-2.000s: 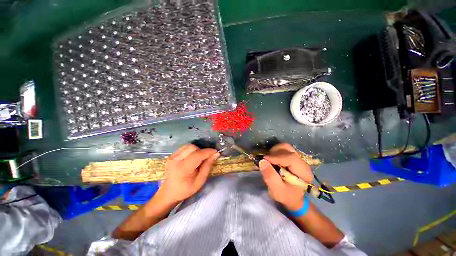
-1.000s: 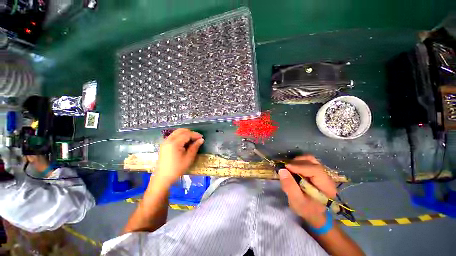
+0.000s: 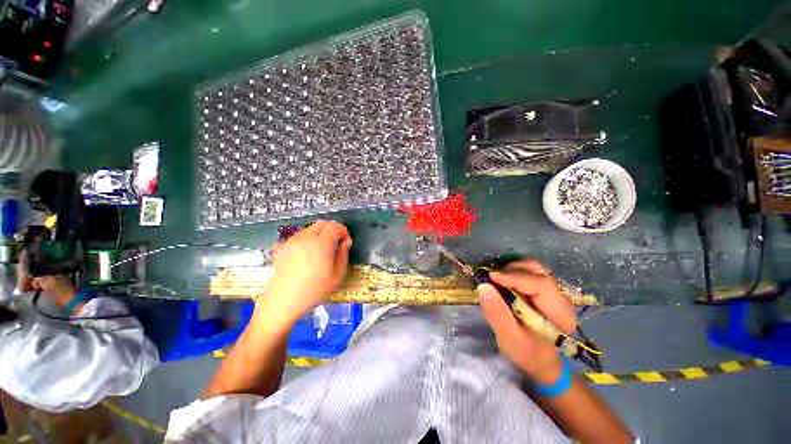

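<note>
My right hand [image 3: 529, 316] holds a soldering iron [image 3: 536, 321] with a yellowish handle. Its thin tip points up-left to a small round grey holder [image 3: 424, 252] on the bench. My left hand [image 3: 310, 264] is at the dark red parts [image 3: 286, 232], fingers curled; whether it pinches anything is hidden. The bright red heap [image 3: 441, 215] lies just above the holder. The clear blister tray [image 3: 321, 121] with silvery round parts is above my left hand.
A white bowl [image 3: 590, 196] of silvery bits and a black pouch [image 3: 531, 137] are at right. The black soldering station [image 3: 707, 143] is far right. A wooden strip [image 3: 390, 286] runs along the bench edge. Pale wire [image 3: 186, 244] runs from the left. Another person's sleeve [image 3: 78, 347] shows.
My left hand has moved left, from beside the iron's tip to the dark red parts. My right hand still holds the iron. The camera view has shifted left.
</note>
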